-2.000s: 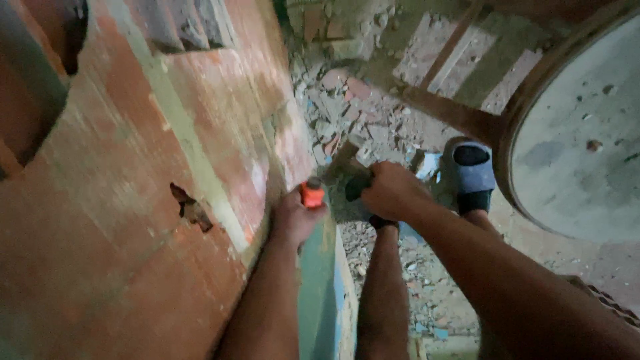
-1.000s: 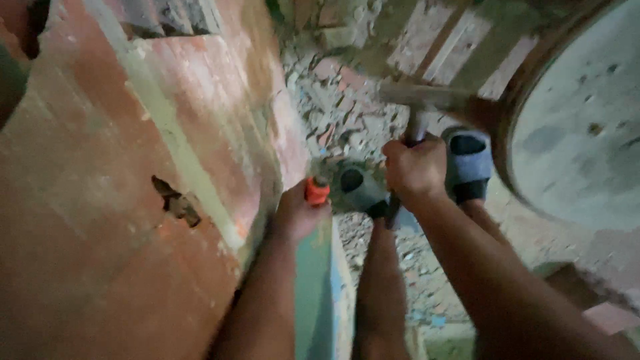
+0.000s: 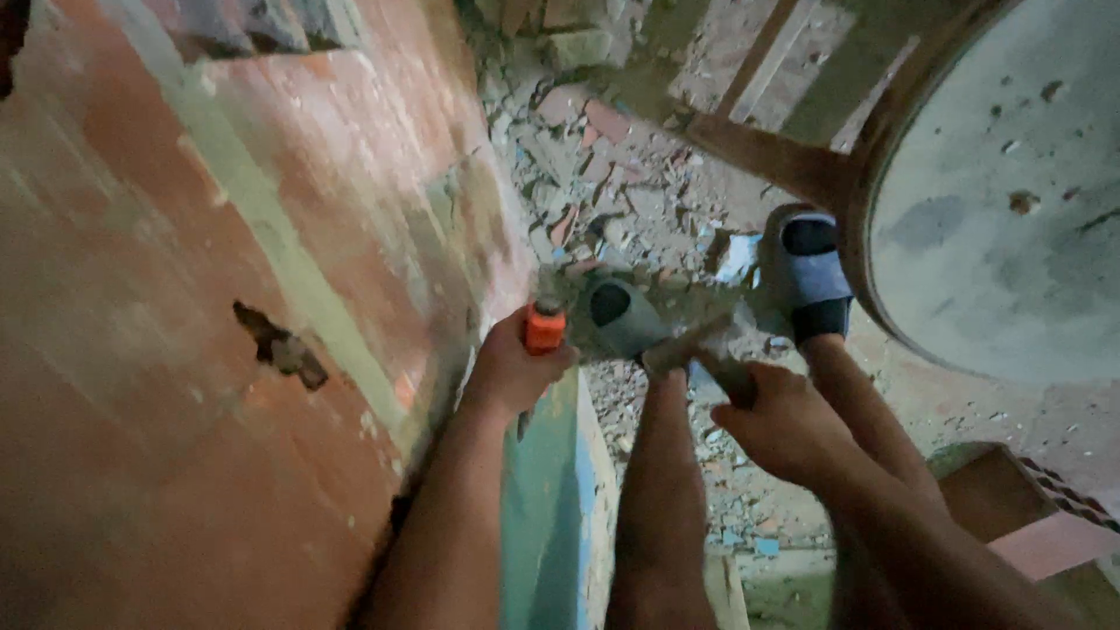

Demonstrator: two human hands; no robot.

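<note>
In the head view my left hand (image 3: pixel 516 367) is closed around the orange handle of a chisel (image 3: pixel 545 328); its metal tip points down at the edge of the green-painted wall (image 3: pixel 547 490). My right hand (image 3: pixel 783 420) grips the handle of a hammer (image 3: pixel 687 344), whose blurred head lies to the right of the chisel, apart from it. The brick wall (image 3: pixel 175 420) with a strip of grey mortar and a ragged hole (image 3: pixel 280 346) stands to the left of my left hand.
Broken plaster and tile rubble (image 3: pixel 612 175) covers the floor around my slippered feet (image 3: pixel 626 319). A round, dusty tabletop or lid (image 3: pixel 997 201) with a wooden frame stands at the right. Bricks (image 3: pixel 997 490) lie at the lower right.
My right hand has swung the hammer; its head was farther up in the view one second ago and is now lower, nearer the chisel's level. My left hand keeps hold of the chisel.
</note>
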